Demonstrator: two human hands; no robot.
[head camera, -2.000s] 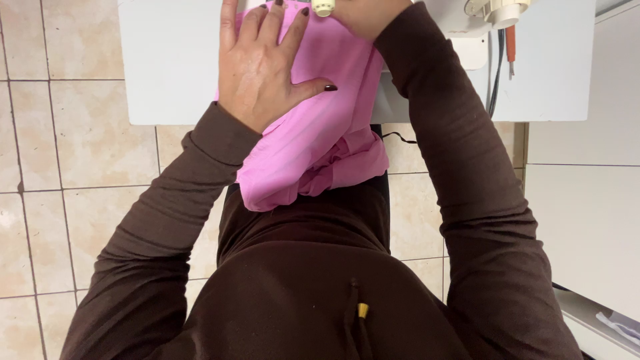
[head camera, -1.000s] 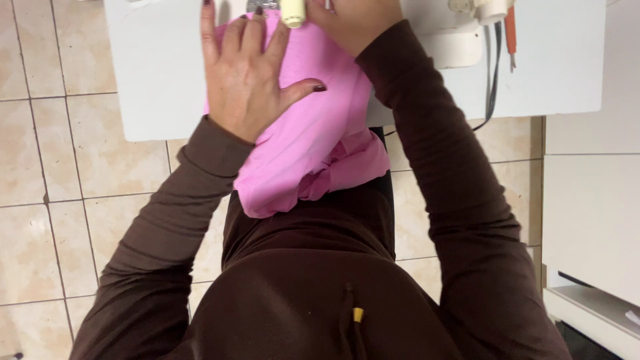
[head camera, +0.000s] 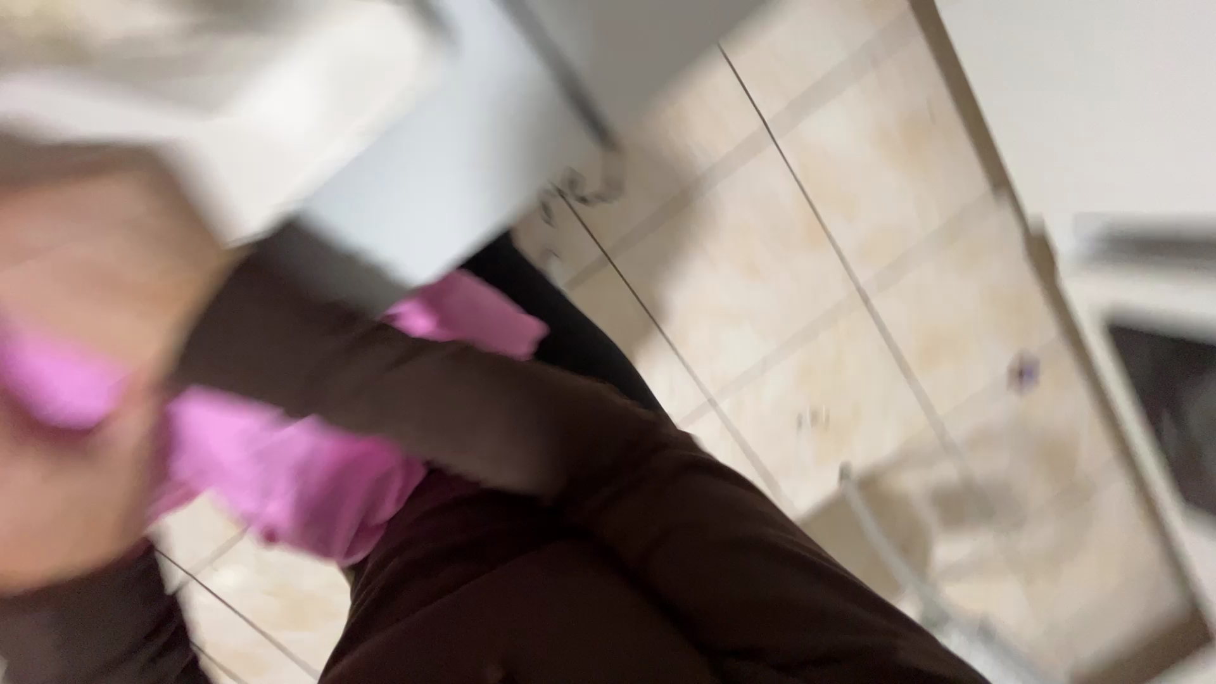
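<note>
Pink fabric (head camera: 294, 475) hangs over the near edge of the table and down by my lap, partly hidden behind my right sleeve. At the left edge of the view, my right hand (head camera: 104, 256) is blurred above the fabric, its fingers cut off or too smeared to read. Below it, my left hand (head camera: 66, 494) lies against the same fabric, also blurred, with part of it outside the view. A bit of pink shows between the two hands. Whether either hand grips the cloth cannot be told. A blurred white machine body (head camera: 313, 104) stands just beyond my right hand.
The pale table (head camera: 437, 171) ends in a corner near my right forearm. Thin dark cords (head camera: 579, 190) hang by that corner. Tiled floor (head camera: 807, 285) stretches to the right, with a small dark object (head camera: 1024, 372) on it. White furniture (head camera: 1092, 114) stands at the far right.
The view has swung and tilted strongly to the right, with much blur. Both hands now appear at the left edge, nearer each other in view than before, when they lay at the table's top.
</note>
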